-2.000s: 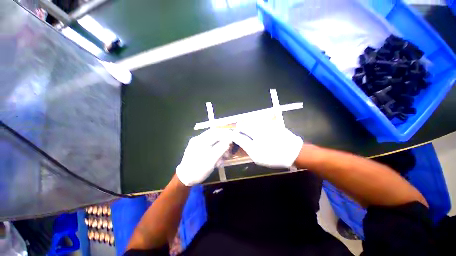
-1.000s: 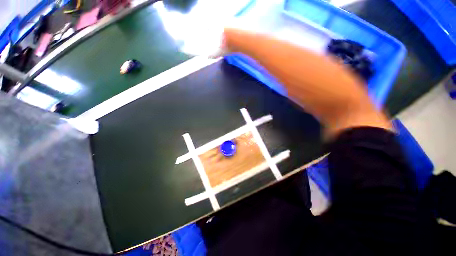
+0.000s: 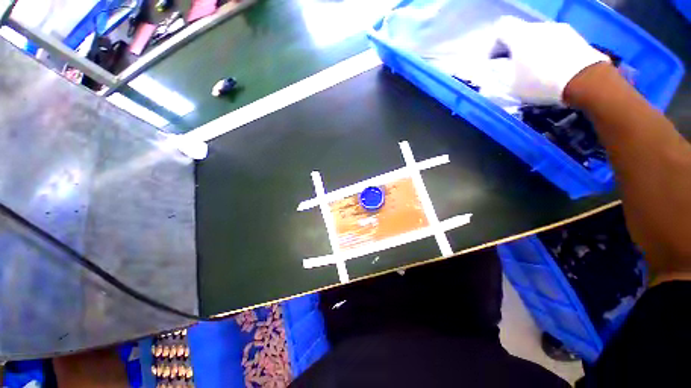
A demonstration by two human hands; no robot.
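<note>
My right hand (image 3: pixel 542 62), in a white glove, is over the blue parts bin (image 3: pixel 485 125) at the upper right. Its fingers are bent and washed out by glare; a dark patch shows by the fingertips, and I cannot tell if they hold a part. Black moulded parts (image 3: pixel 564 132) lie in the bin below the hand and wrist. My left hand is not in view. A blue cup (image 3: pixel 372 198) stands near the back of the brown work mat (image 3: pixel 394 220), framed by white tape strips.
A small dark part with a pale end (image 3: pixel 225 86) lies on the green conveyor. A grey screen (image 3: pixel 98 197) fills the left. Below the table edge are tan-pink parts (image 3: pixel 265 348), a tray of parts (image 3: pixel 173 358) and a lower blue bin (image 3: pixel 534 276). A bare forearm (image 3: pixel 91 369) shows lower left, owner unclear.
Both hands were together over the mat two seconds ago. My right hand has since moved over the conveyor edge, then right to the bin. My left hand has left the picture, and the cup is uncovered.
</note>
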